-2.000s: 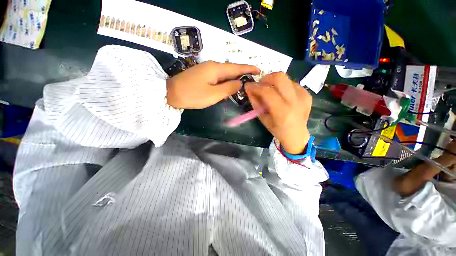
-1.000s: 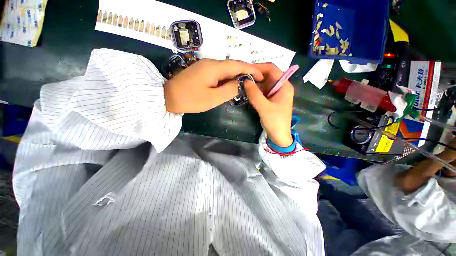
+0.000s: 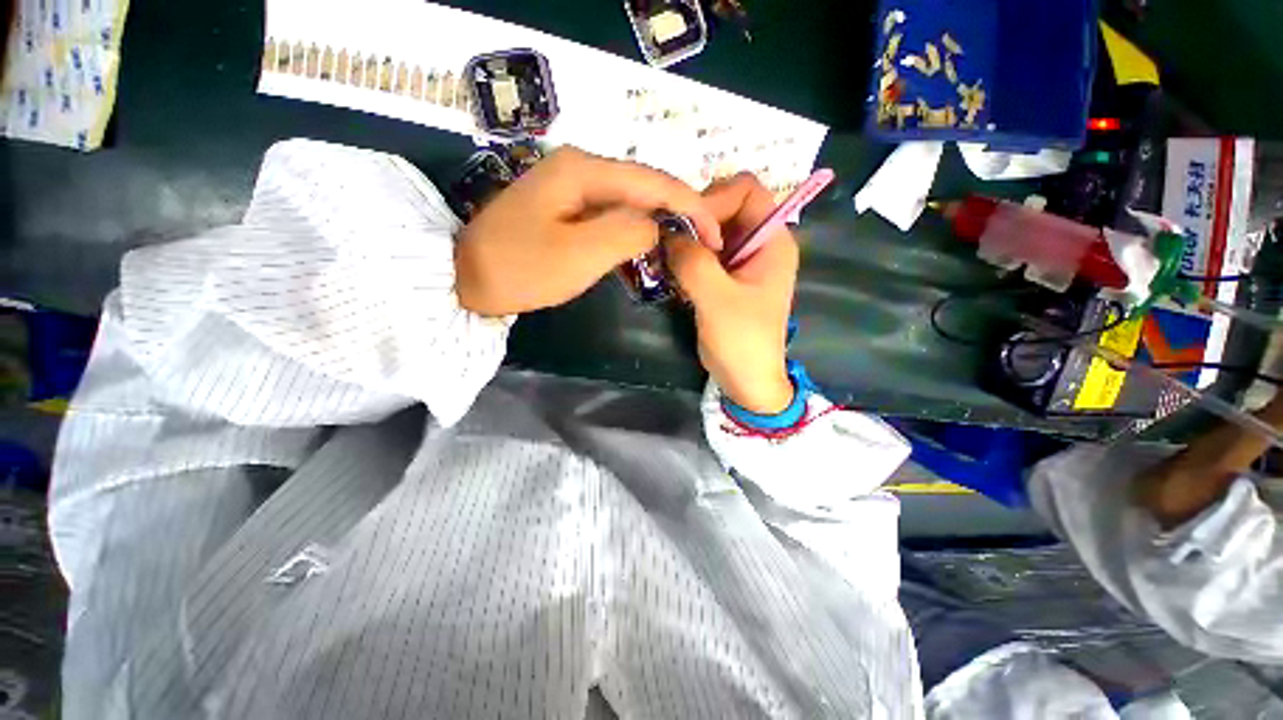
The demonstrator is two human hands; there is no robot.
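Observation:
My left hand holds a dark smartwatch housing above the green mat. My right hand is against the same housing, its thumb on it, with pink tweezers held between the fingers and their blunt end pointing up and right. The fingers hide most of the housing and the tweezers' tips. Another open housing with a pale block lies on the white liner strip, which bears rows of small tan pieces. A dark housing lies partly behind my left hand.
A further housing lies at the top. A blue bin holds small pale bits. White scraps, a red-filled glue syringe and a glue box are at right. A sticker sheet is at left. A coworker's arm shows at right.
The tweezers have swung from pointing down-left to up-right in my right hand. Both hands and the held housing have shifted slightly left. The bench things sit a little higher in view.

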